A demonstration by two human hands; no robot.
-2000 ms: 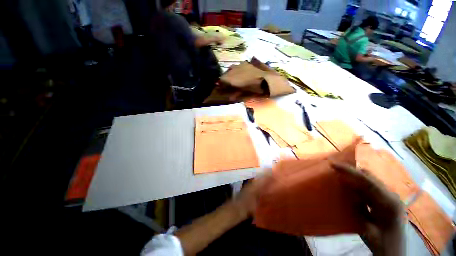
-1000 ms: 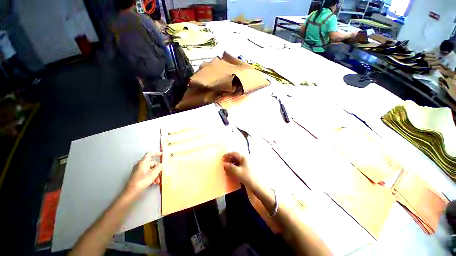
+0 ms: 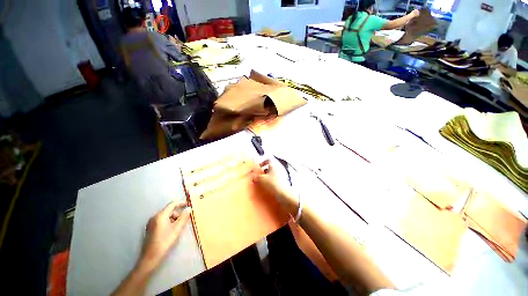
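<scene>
An orange pocket panel point(image 3: 237, 217) lies flat on a small stack of like panels at the table's front edge, with several narrow lines across its far part. My left hand point(image 3: 165, 228) is at the stack's left edge, fingertips touching or very near it; whether it grips the edge cannot be told. My right hand point(image 3: 271, 180) is at the far right part of the panel, fingers curled at its edge. What its fingers hold is hidden.
Dark-handled tools point(image 3: 327, 132) and a crumpled brown piece point(image 3: 249, 104) lie beyond the panel. More orange panels point(image 3: 425, 231) lie to the right, with a wavy yellow-green stack point(image 3: 489, 139) behind. People sit or stand at the far left and far right.
Since two seconds ago, the orange piece from my hands has come down onto the stack at left. In the last second, my left hand has moved nearer me along the stack's left edge.
</scene>
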